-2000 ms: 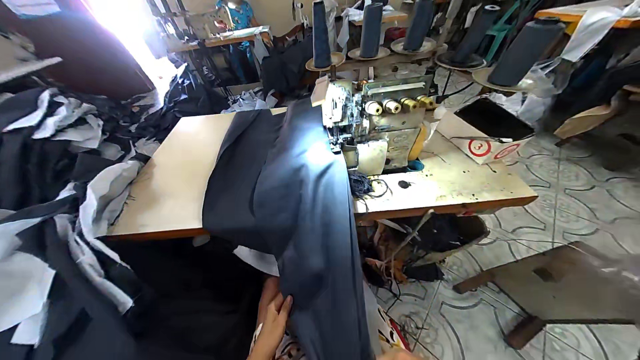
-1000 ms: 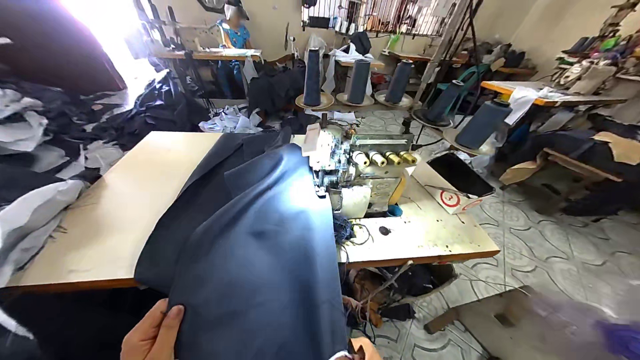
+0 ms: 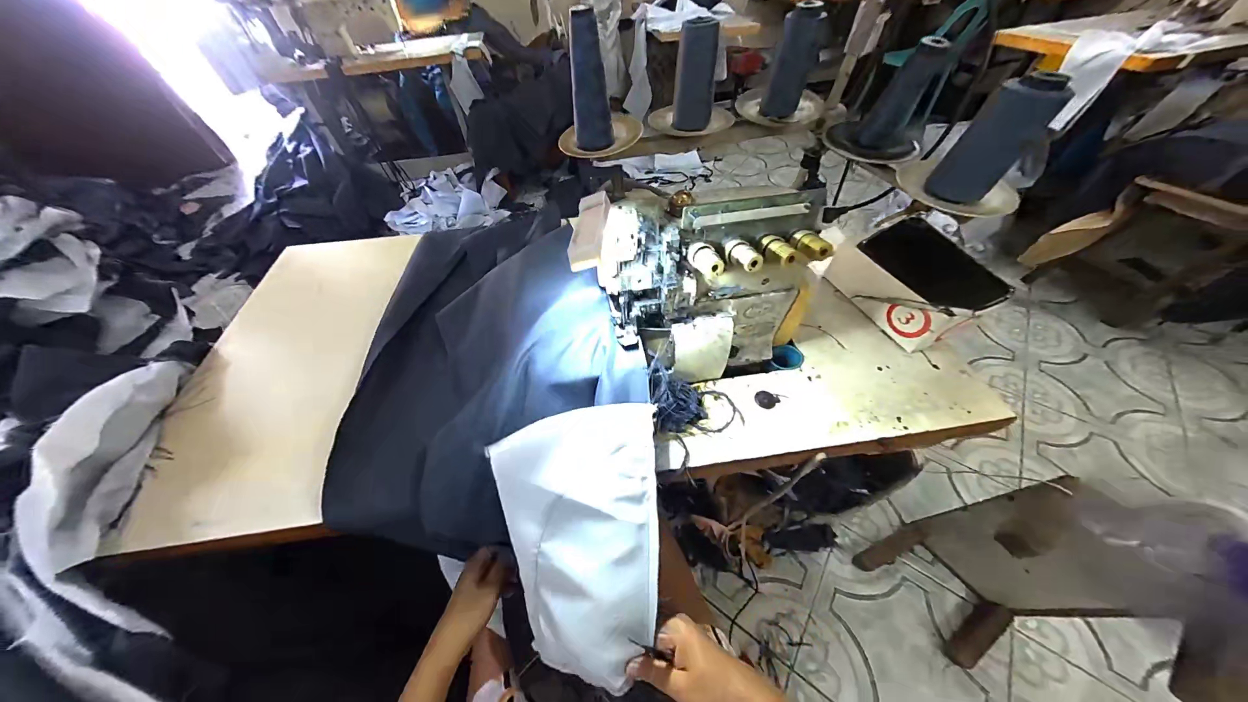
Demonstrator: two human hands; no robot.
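Dark navy fabric lies over the table and runs up to the presser foot of an overlock sewing machine, whose lamp lights it. A white fabric piece lies on the dark fabric along its right edge and hangs over the table's front edge. My left hand is at the lower edge of the dark fabric, its fingertips partly hidden by the cloth. The bottom right corner of the white piece is pinched in my right hand, and a small dark pointed thing shows by its fingers.
Large thread cones stand behind the machine. Tangled thread lies beside the needle area. An open box with a dark flat object on it rests at the right of the table. Fabric heaps are at left, a wooden stool at right.
The white piece now shows on top of the dark fabric. My left hand has moved right from the fabric's lower left edge, and my right hand has come clearly into view.
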